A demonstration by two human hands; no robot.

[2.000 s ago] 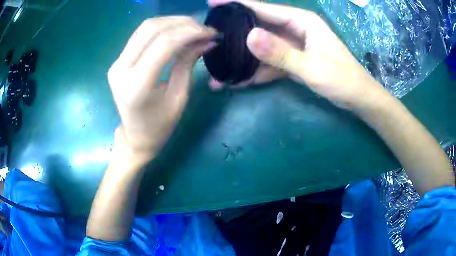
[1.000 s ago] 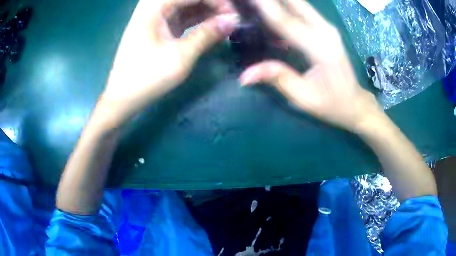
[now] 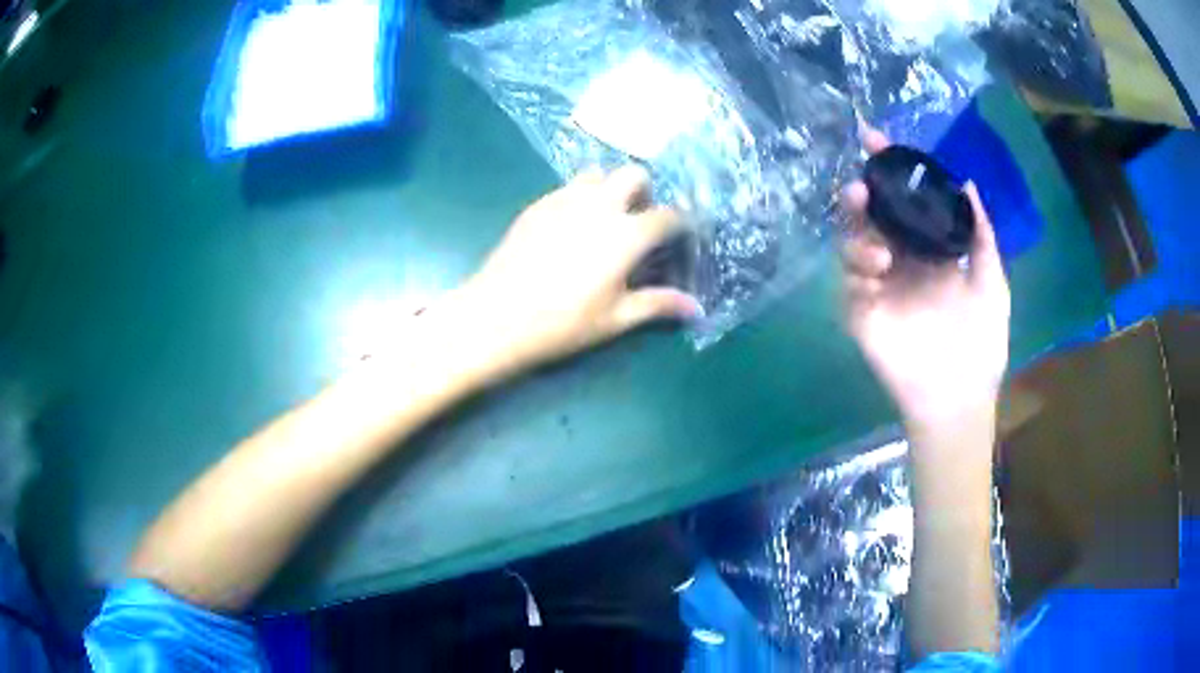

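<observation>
My right hand (image 3: 928, 309) is raised at the right and holds a round black housing (image 3: 917, 204) in its fingertips. A small pale spot shows on the housing's face. My left hand (image 3: 579, 270) is at the near left edge of a large clear poly bag (image 3: 776, 197) with a white label on top. Its thumb and fingers are apart around something dark. Blur hides whether that is a part or the bag's contents, and whether the fingers grip it.
A bright blue tray (image 3: 215, 99) full of glaring white pieces stands on the green table (image 3: 263, 276) at upper left. A dark blue bundle (image 3: 1007, 184) lies behind my right hand. A brown carton (image 3: 1099, 460) and shiny blister packing (image 3: 842, 552) are off the table at lower right.
The view has shifted right, bringing in the tray and carton. My hands have moved apart: the left is now at the bag, the right holds the black housing out to the right.
</observation>
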